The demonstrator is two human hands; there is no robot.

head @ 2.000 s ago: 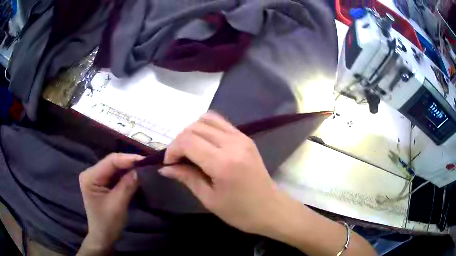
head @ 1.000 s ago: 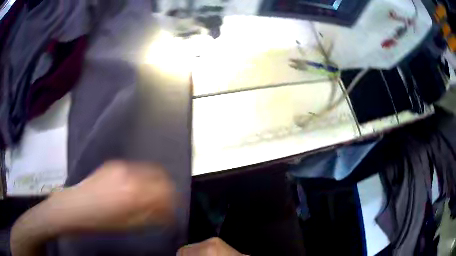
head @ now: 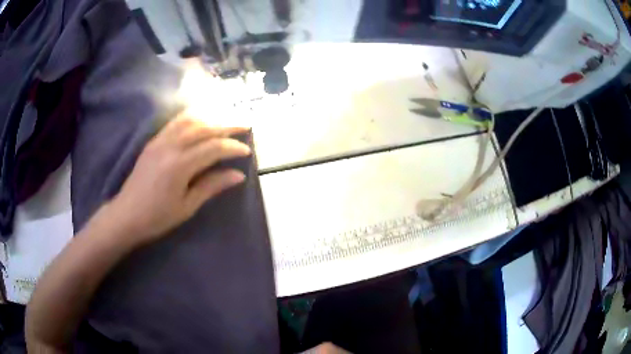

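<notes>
The grey garment panel (head: 200, 276) lies flat over the left of the machine bed, its straight right edge running from the presser foot area to the bottom of the picture. My left hand (head: 180, 166) lies on the panel just below the lit needle area, fingers a little spread, fingertips at the right edge. My right hand (head: 326, 348) shows only as a sliver at the bottom edge; its fingers are hidden. The presser foot and needle area (head: 225, 68) is partly lost in glare. Maroon cloth (head: 52, 131) shows at the left.
Snips with blue and yellow-green handles (head: 453, 112) lie on the cream machine bed (head: 367, 187). A pale cord (head: 477, 181) loops beside them. A ruler scale (head: 360, 238) runs along the front. The dark display panel (head: 477, 14) is above. Grey cut pieces (head: 571, 269) hang at the right.
The view has swung right and closer to the machine. My left hand has moved up the panel towards the needle. The panel, earlier pinched in both hands, now lies flat; my right hand is nearly out of view.
</notes>
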